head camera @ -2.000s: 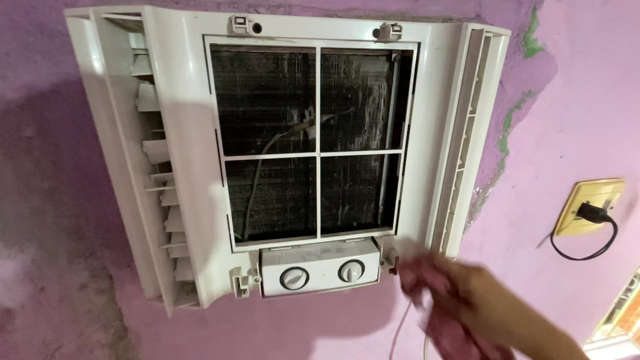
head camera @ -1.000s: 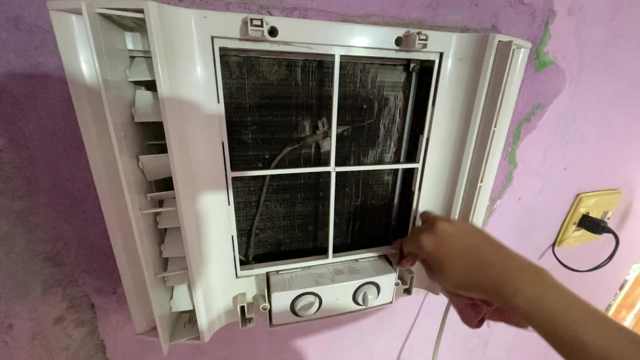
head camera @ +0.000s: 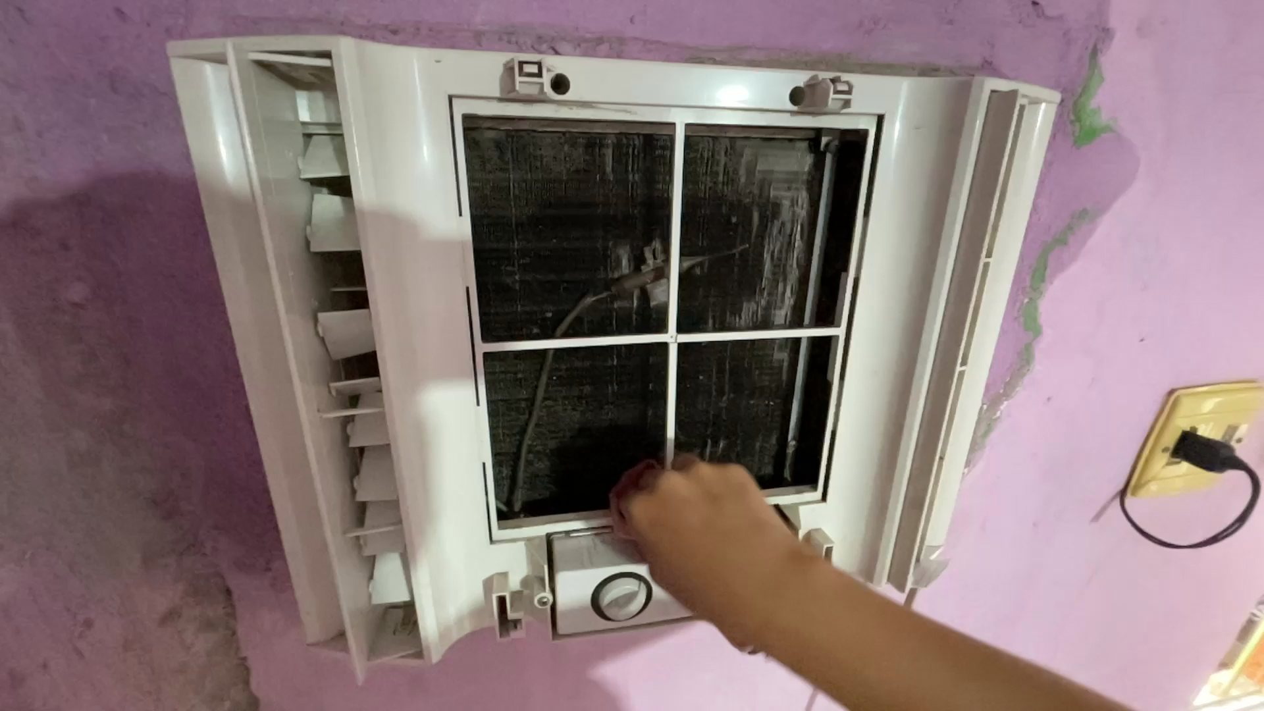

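Note:
My right hand (head camera: 706, 533) is closed on a dark pink cloth (head camera: 632, 494), mostly hidden by the fingers. It rests at the bottom bar of the white grille frame (head camera: 674, 217) of a wall-mounted air conditioner (head camera: 405, 296). Behind the frame lie dark coil fins (head camera: 573, 197) and a sensor wire (head camera: 543, 385) with a clip. Just below the hand, the control panel (head camera: 583, 592) shows one knob (head camera: 621, 596); its right part is hidden behind the hand and wrist. My left hand is out of view.
Side louvres (head camera: 341, 331) with uneven vanes run down the unit's left. Plastic clips (head camera: 509, 602) stick out near the control panel. At the right, a black plug (head camera: 1205, 451) with a looped cord sits in a yellowish wall outlet (head camera: 1165, 415). The purple wall (head camera: 1116, 257) has chipped paint.
My right hand, with the cloth, has moved from right of the control panel to the frame's lower right corner, then left along the bottom bar to near its middle.

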